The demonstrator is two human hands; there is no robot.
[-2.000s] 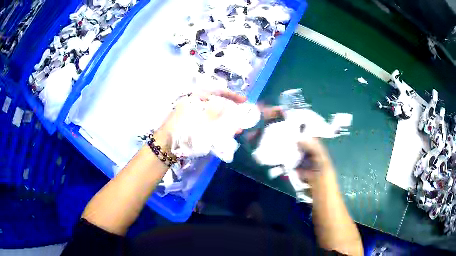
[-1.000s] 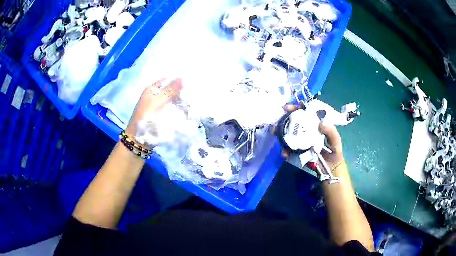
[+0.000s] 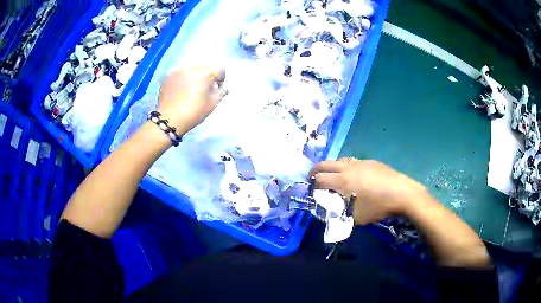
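My right hand (image 3: 371,192) holds a white-and-black assembly (image 3: 336,220) over the near right corner of the blue crate (image 3: 267,238). Thin dark arms stick out from it. My left hand (image 3: 193,94) is over the white crate liner (image 3: 145,106); its fingers are curled at the pale heap, and glare hides whether they grip film. A bagged assembly (image 3: 244,195) lies in the crate's near end. More bagged assemblies (image 3: 320,59) lie along the crate's right side.
A second blue crate (image 3: 44,112) at left holds loose white pieces and a white bag lump (image 3: 92,112). At right is a green bench (image 3: 409,118) with a pale strip. A white board (image 3: 502,154) and a cluster of unbagged assemblies (image 3: 530,160) lie at its far right.
My left hand has moved up and right over the liner. My right hand has moved down and left, turning the assembly so it points downward. The camera view has shifted slightly.
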